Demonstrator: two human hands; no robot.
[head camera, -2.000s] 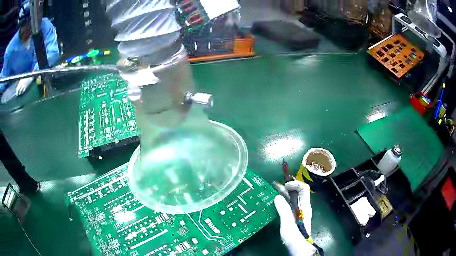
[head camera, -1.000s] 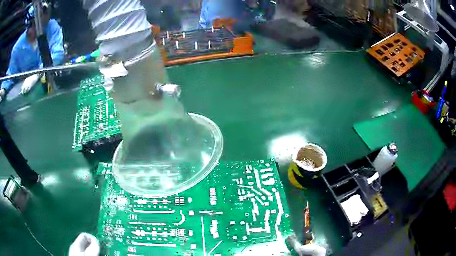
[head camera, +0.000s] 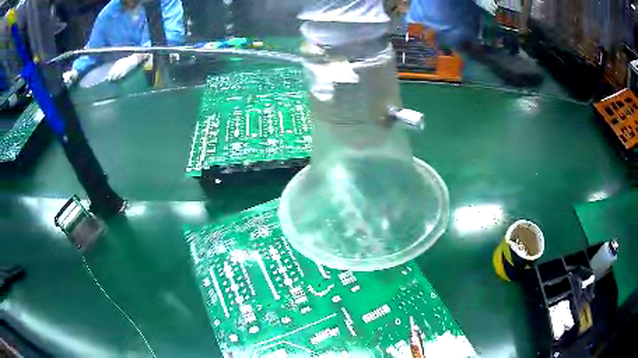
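A green printed circuit board (head camera: 364, 301) lies at an angle in front of me, its lower part cut off by the picture's edge. The clear fume hood (head camera: 364, 210) hangs over its upper part and blurs what lies beneath. The soldering iron (head camera: 416, 341) points up over the board's lower right. My right hand (head camera: 448, 347), in a white glove, is around the iron's lower end, mostly cut off by the bottom edge. My left hand is not in view. White glare covers part of the board's bottom.
A second board (head camera: 255, 122) lies behind. At right stand the tip cleaner pot (head camera: 525, 241) and black tool tray (head camera: 546, 280) with a bottle (head camera: 603, 257). At left are a dark post (head camera: 77, 150) and solder stand (head camera: 78, 222). A blue-coated person (head camera: 119, 35) works opposite.
The view has swung left, so things appear further right. The near board has turned relative to the bench. My left glove, seen at the lower left a second ago, has left the picture.
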